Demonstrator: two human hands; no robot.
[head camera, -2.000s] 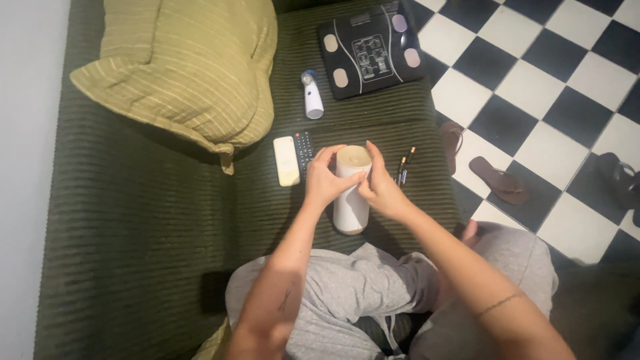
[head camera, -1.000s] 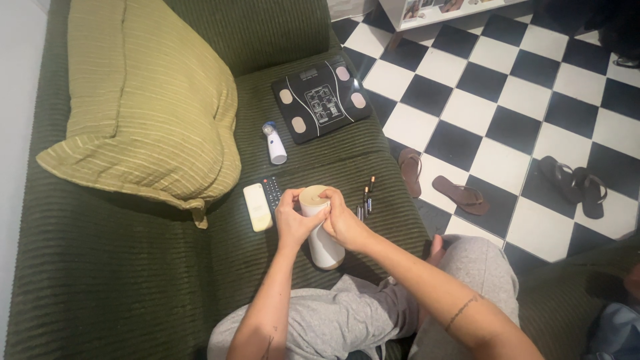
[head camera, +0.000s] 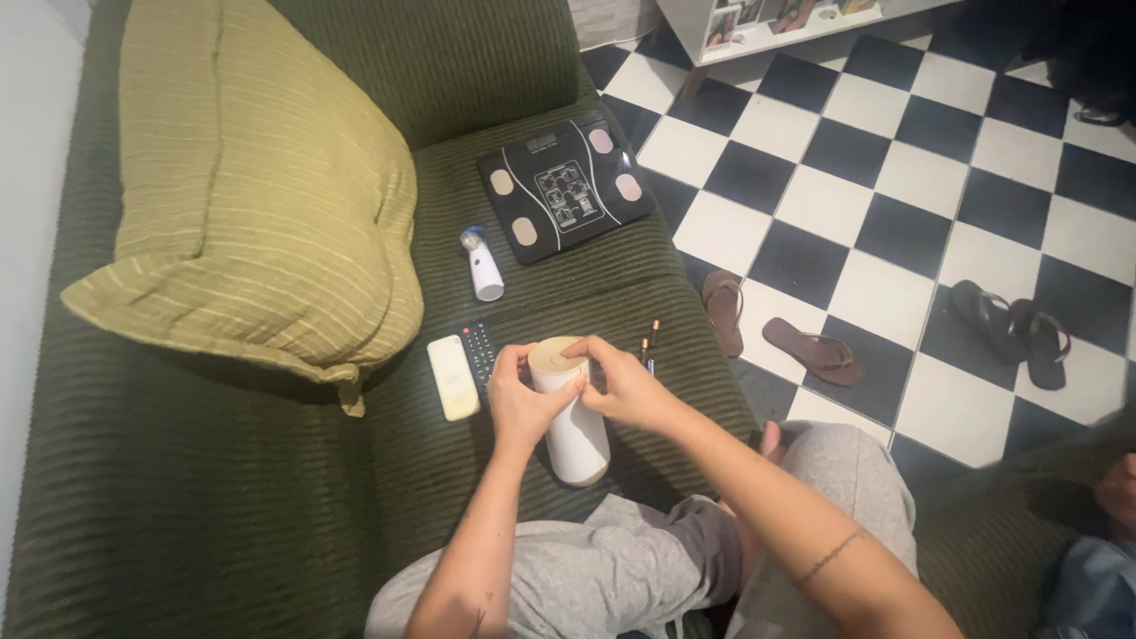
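A white cylindrical device (head camera: 579, 442) with a beige top stands tilted on the green corduroy sofa in front of my lap. My left hand (head camera: 525, 399) is wrapped around its upper left side, thumb across the front. At the upper right, my right hand (head camera: 617, 382) grips the rim, with its index finger on the beige top. Left of the device lie a white remote control (head camera: 453, 377) and a black remote control (head camera: 479, 353), the latter partly hidden by my left hand. Several batteries (head camera: 655, 334) lie just beyond my right hand, partly covered by it.
A handheld nebulizer (head camera: 483, 264) and a black body scale (head camera: 568, 188) lie farther up the sofa seat (head camera: 444, 479). A green striped pillow (head camera: 266, 195) is at the left. Flip-flops (head camera: 814, 351) rest on the checkered floor. Part of another person (head camera: 1096, 577) shows at the right edge.
The view has shifted to the right. Both hands remain on the device; my right index finger now lies across its beige top.
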